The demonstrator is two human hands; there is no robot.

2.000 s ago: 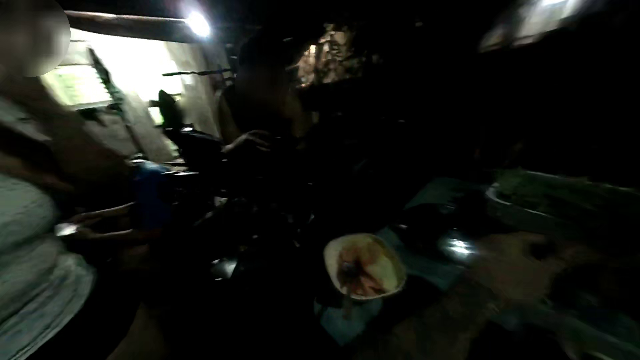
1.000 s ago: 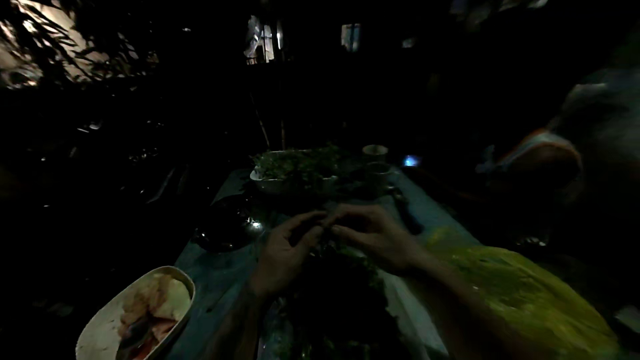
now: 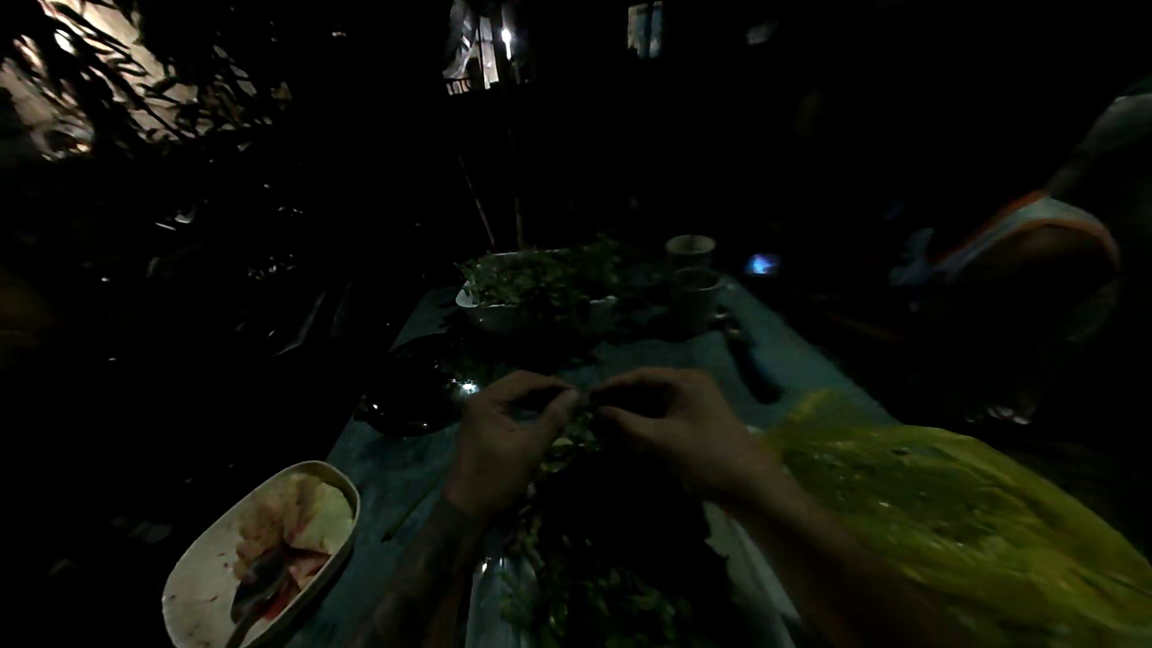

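My left hand (image 3: 511, 432) and my right hand (image 3: 675, 416) meet at the fingertips over the table, thumbs and forefingers pinched. A small bit of green leaf or stem seems to be between them, but the dark hides how each hand grips it. Right below lies a dark heap of leafy greens (image 3: 585, 585) near the table's close edge. Beyond the hands stands a white tray (image 3: 531, 315) piled with more leafy greens (image 3: 549, 277). A dark shiny round object, perhaps a bowl (image 3: 409, 391), is left of my left hand.
A pale oval bowl (image 3: 193, 576) holding food scraps and a spoon (image 3: 256, 585) stands at the lower left. A yellow plastic bag (image 3: 954, 513) bulges at the right. Two cups (image 3: 691, 247) and a dark knife-like object (image 3: 751, 364) lie farther back. A person (image 3: 1035, 238) is at the right.
The view has swung widely from a scene with people at the left to the table. Since one second ago my hands have stayed together above the greens, with only slight finger movement.
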